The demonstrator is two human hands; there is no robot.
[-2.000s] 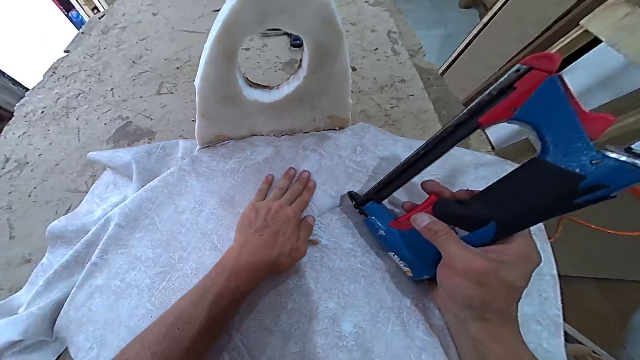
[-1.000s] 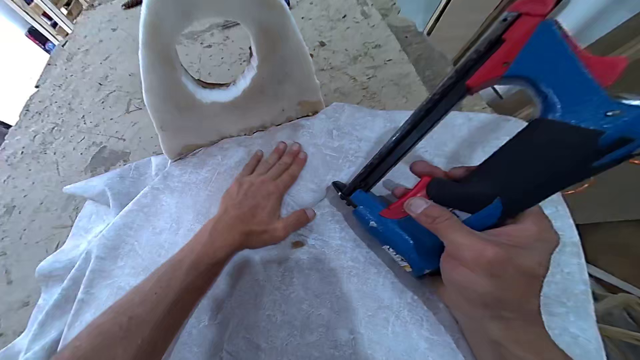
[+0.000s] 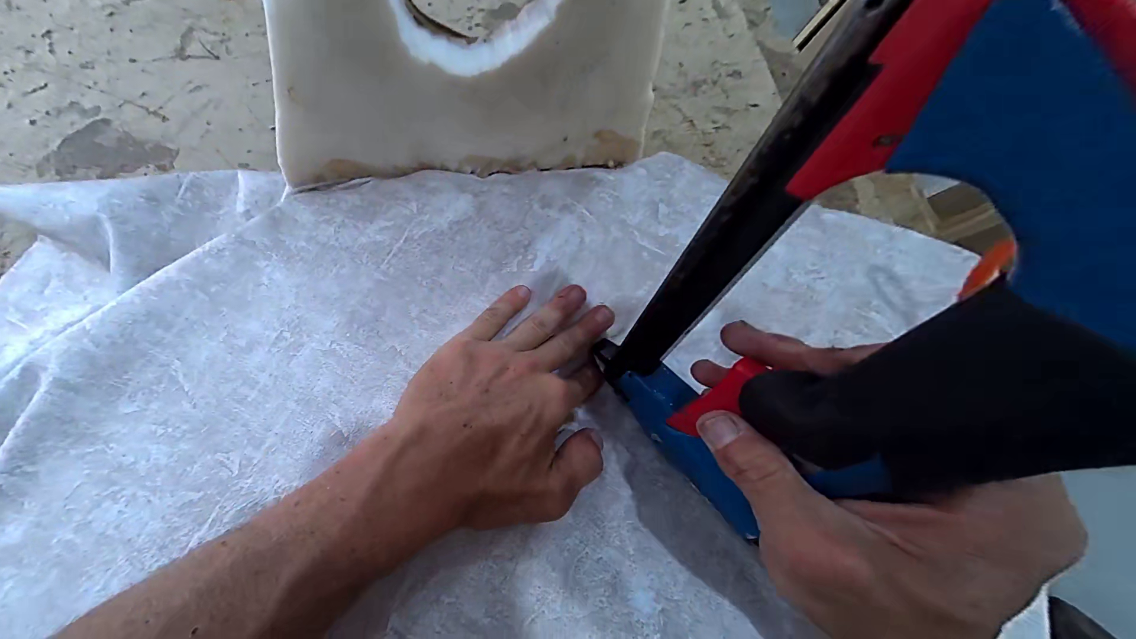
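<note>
Light grey mottled fabric (image 3: 293,328) lies spread over a surface, its folds gathered at the left. My left hand (image 3: 497,417) rests palm down on it, fingers slightly spread and holding nothing. At the right, my right hand (image 3: 887,532) grips a blue, red and black pneumatic nail or staple gun (image 3: 692,453) around its black handle and red trigger. The tool's nose comes down to the fabric right beside my left fingertips. Beyond the fabric's far edge stands a cream foam-padded panel (image 3: 461,124) with a round hole.
A worn, stained board surface (image 3: 98,98) extends behind the fabric and the panel. Behind the tool, at the right, are some wooden pieces (image 3: 963,209), partly hidden.
My left hand has drawn in its thumb and fingers and now lies close against the tool's nose. The right hand keeps its grip on the tool. The view has shifted closer.
</note>
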